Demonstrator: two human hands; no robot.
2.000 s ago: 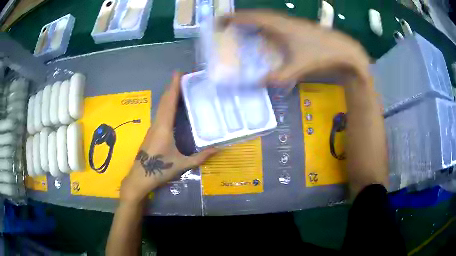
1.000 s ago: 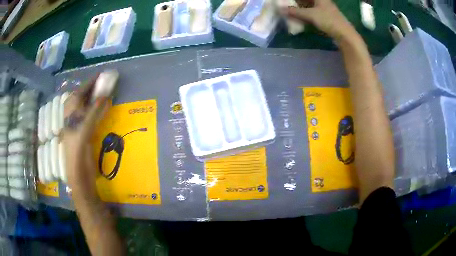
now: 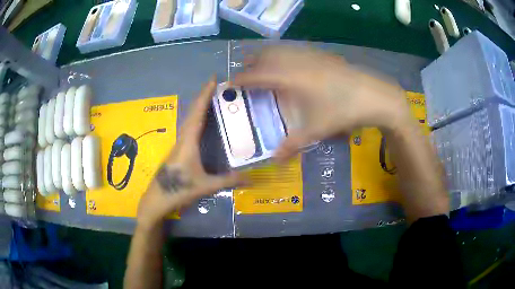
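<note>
A white blister tray [image 3: 264, 121] lies at the centre of the printed cardboard. A dark-dotted unit [image 3: 238, 127] with a pinkish face sits in its left hollow, dot at the far end. The middle hollow shows nothing in it. My left hand [image 3: 183, 169] is around the tray's left side, thumb along the near edge, fingers at the far left corner. My right hand [image 3: 316, 93] is blurred and covers the tray's right part, so the right hollow and whatever my fingers hold are hidden.
White oblong units [image 3: 65, 141] lie in two rows at left, beside a bulk transit tray [image 3: 12, 152]. Filled trays [image 3: 186, 22] stand on the green belt [image 3: 333, 28] along the far side, with loose units at its right. Tray stacks [image 3: 471, 84] stand at right.
Both hands have come to the central tray, my left from the white rows and my right from the belt. A dark-dotted unit now sits in the left hollow. The belt's filled trays shifted left.
</note>
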